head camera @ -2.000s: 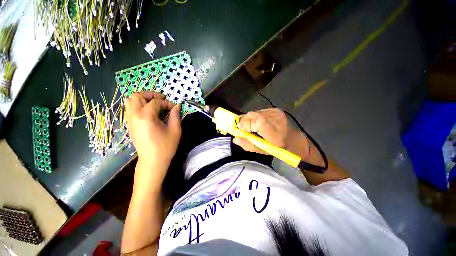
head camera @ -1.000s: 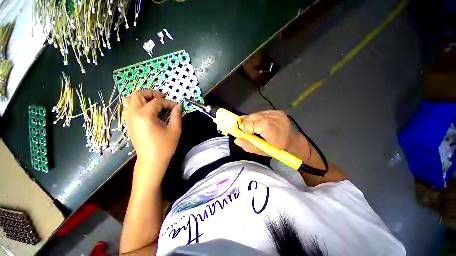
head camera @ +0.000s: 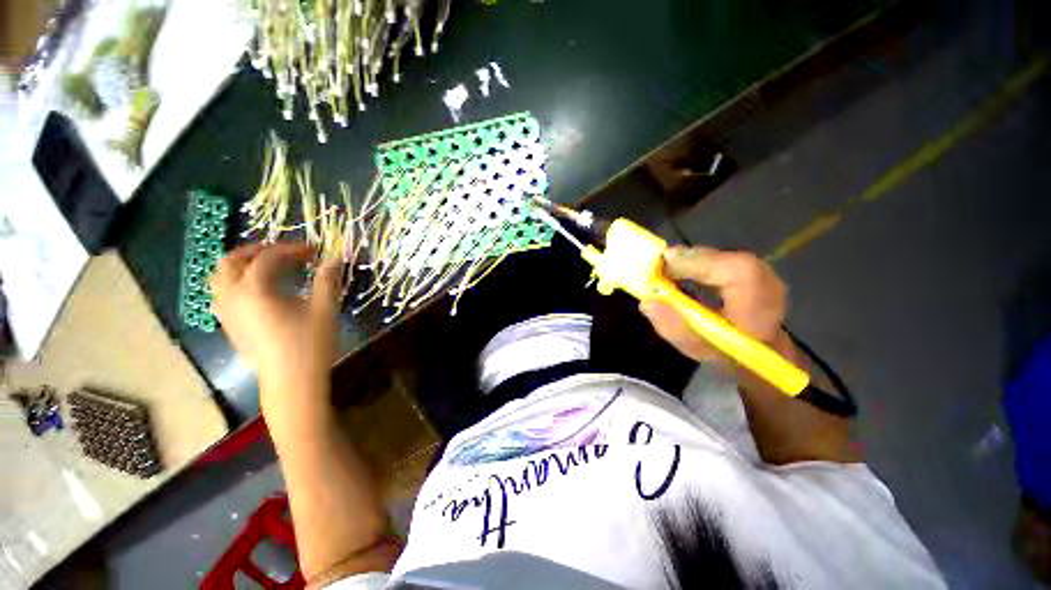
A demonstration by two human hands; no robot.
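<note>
The green circuit board panel point(head camera: 461, 144) lies on the dark mat, with white-yellow wires fanning from its left and lower parts. My right hand point(head camera: 720, 305) grips the yellow soldering iron point(head camera: 715, 328); its metal tip is over the panel's right part. My left hand point(head camera: 280, 294) is off the panel, at the near-left edge of the loose lead wires point(head camera: 329, 225). Its thumb and fingers are curved; whether they pinch a wire cannot be told.
Wired boards point(head camera: 340, 46) lie in a tangled mass at the far side. A spare green strip point(head camera: 204, 259) is left of my left hand. White scraps point(head camera: 458, 98) lie beyond the panel. A black flat rectangle point(head camera: 72, 179) and a dark part block point(head camera: 113, 432) are at far left.
The view has shifted, so the bench appears further right. My left hand has left the panel and moved left to the loose wires, uncovering the wires on the panel. The iron stays in my right hand.
</note>
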